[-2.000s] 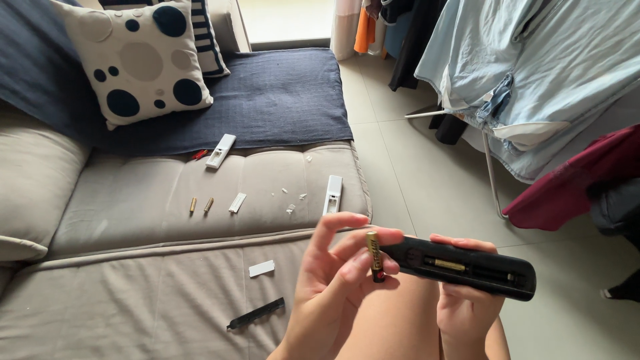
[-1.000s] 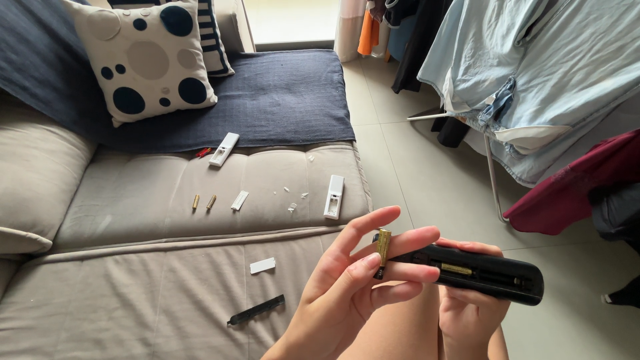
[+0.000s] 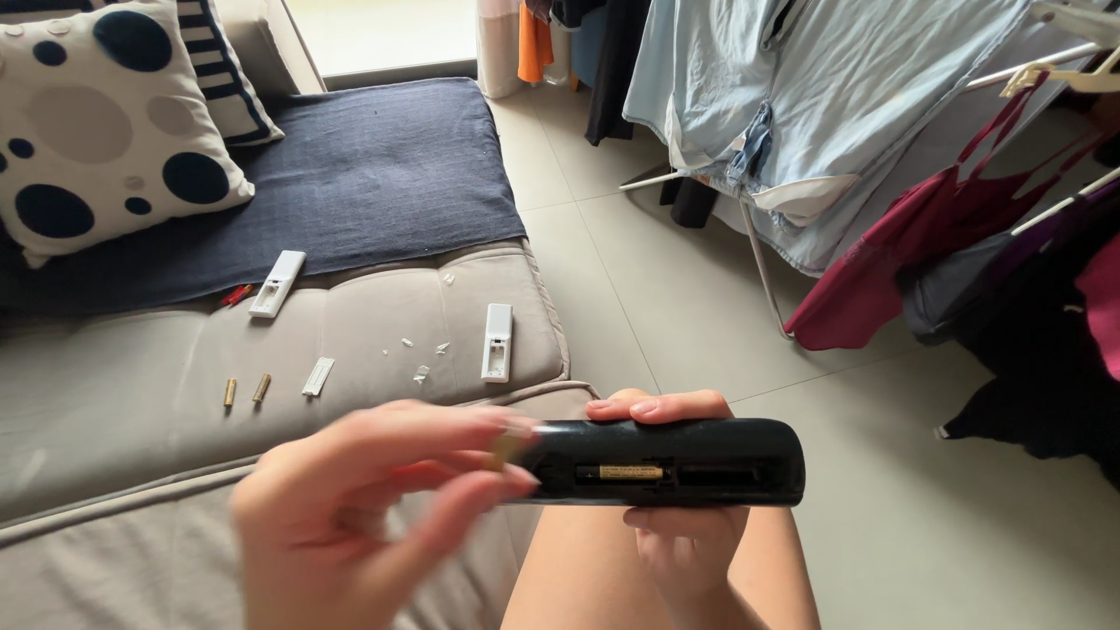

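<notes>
My right hand (image 3: pixel 687 525) grips a black remote control (image 3: pixel 735 437) from behind, its back turned to the camera and its battery compartment uncovered. One gold battery (image 3: pixel 623 472) lies in the left part of that compartment; the right part looks dark. My left hand (image 3: pixel 376 507), blurred, pinches another battery (image 3: pixel 506 444) between thumb and fingers at the left end of the remote. On the sofa lie two gold batteries (image 3: pixel 229 392) (image 3: pixel 262 388), a small white battery cover (image 3: pixel 318 376) and two white remotes (image 3: pixel 277 284) (image 3: pixel 497 343) with uncovered compartments.
White scraps (image 3: pixel 422 374) lie on the grey sofa (image 3: pixel 131 367), and a small red item (image 3: pixel 235 295) rests beside the navy cloth (image 3: pixel 394 166). A dotted cushion (image 3: pixel 96 131) is at the upper left. Clothes hang on a drying rack (image 3: pixel 766 262) over the tiled floor at right.
The battery in my left hand, held upright earlier, is now blurred at the remote's left end. The view has shifted, and the black cover seen on the sofa earlier is out of sight.
</notes>
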